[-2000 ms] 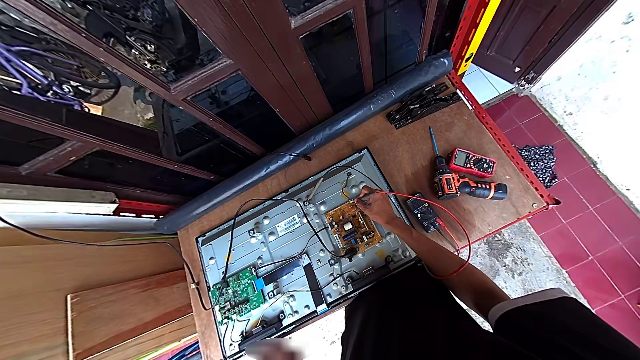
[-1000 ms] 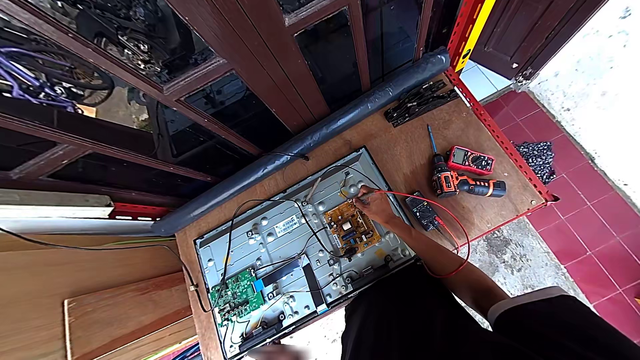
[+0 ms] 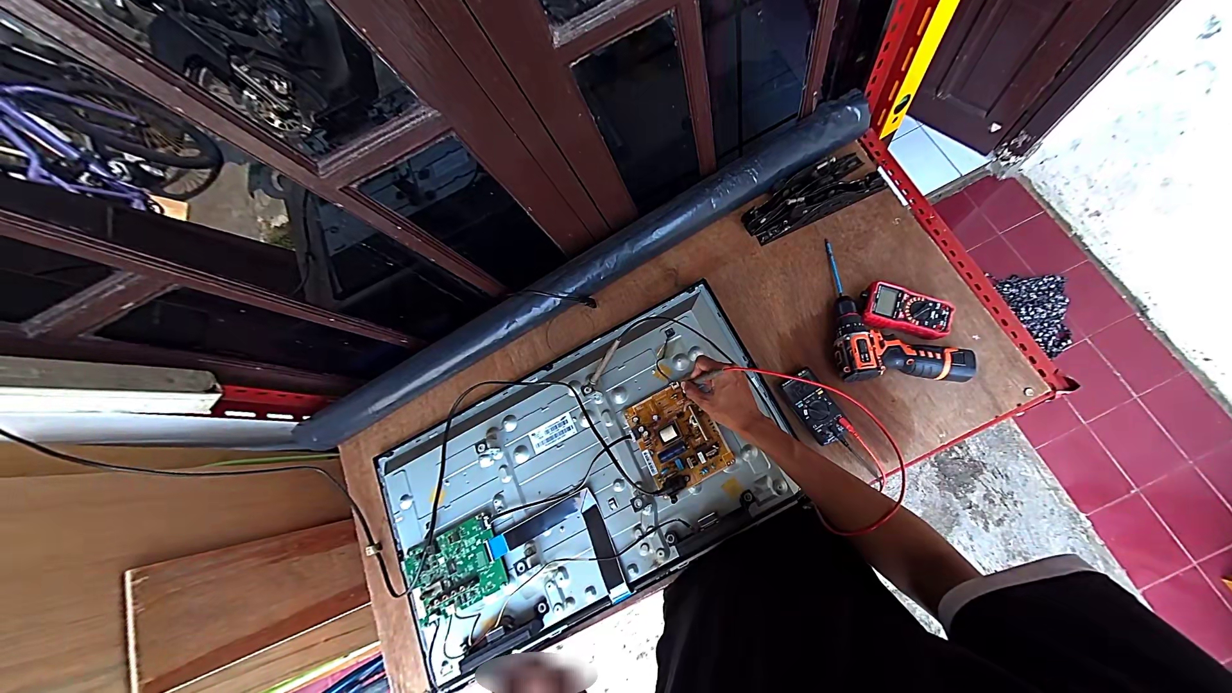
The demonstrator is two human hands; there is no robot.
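My right hand [image 3: 720,393] grips a multimeter test probe at the upper edge of a tan power board [image 3: 671,438]; fingers hide its tip. A red test lead [image 3: 890,433] loops from this hand to a black multimeter [image 3: 818,409] beside the panel. The board is on the metal back of a flat-screen television [image 3: 520,433], which lies on a wooden table. A green circuit board [image 3: 460,568] sits at the panel's lower left, with black cables across the metal. A blurred skin-toned shape at the bottom edge may be part of my left hand; I cannot tell.
A cordless drill [image 3: 895,354] with a blue-shafted bit lies beside a red multimeter [image 3: 910,310]. Black plastic strips [image 3: 813,197] lie at the table's far corner. A long dark roll [image 3: 597,269] runs along the back edge by the paned doors. Red slotted metal edges the table's right side.
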